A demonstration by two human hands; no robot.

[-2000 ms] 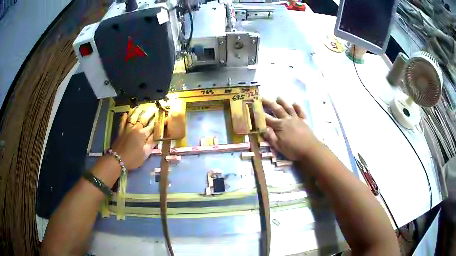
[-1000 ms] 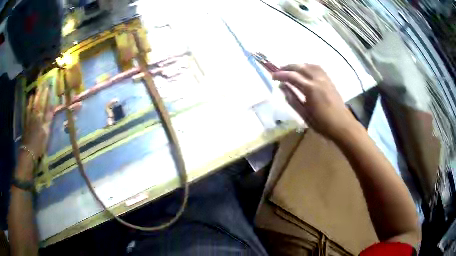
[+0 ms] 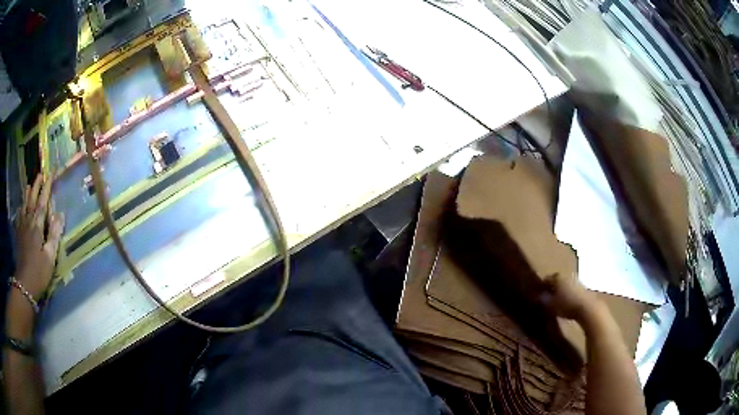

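My right hand (image 3: 577, 301) is at the lower right, fingers closed on the edge of a brown bag panel (image 3: 506, 190), which is bent up from a panel stack (image 3: 454, 357). My left hand (image 3: 36, 235) lies with spread fingers on the left side of the template (image 3: 194, 215), holding nothing. A brown strap (image 3: 263, 190) runs from the yellow clamp frame (image 3: 134, 42) in a U loop over the table's front edge. Its two ends lie under the clamp's feet.
The trimming tool with red handles (image 3: 397, 69) lies on the white table (image 3: 340, 138), with a black cord beside it. The dark machine head (image 3: 40, 40) is at the upper left. White sheets (image 3: 600, 219) and more brown pieces lie right of the stack.
The view has swung right and down. My right hand has left the trimming tool on the table and taken hold of a panel. My left hand has slid towards the front left of the template.
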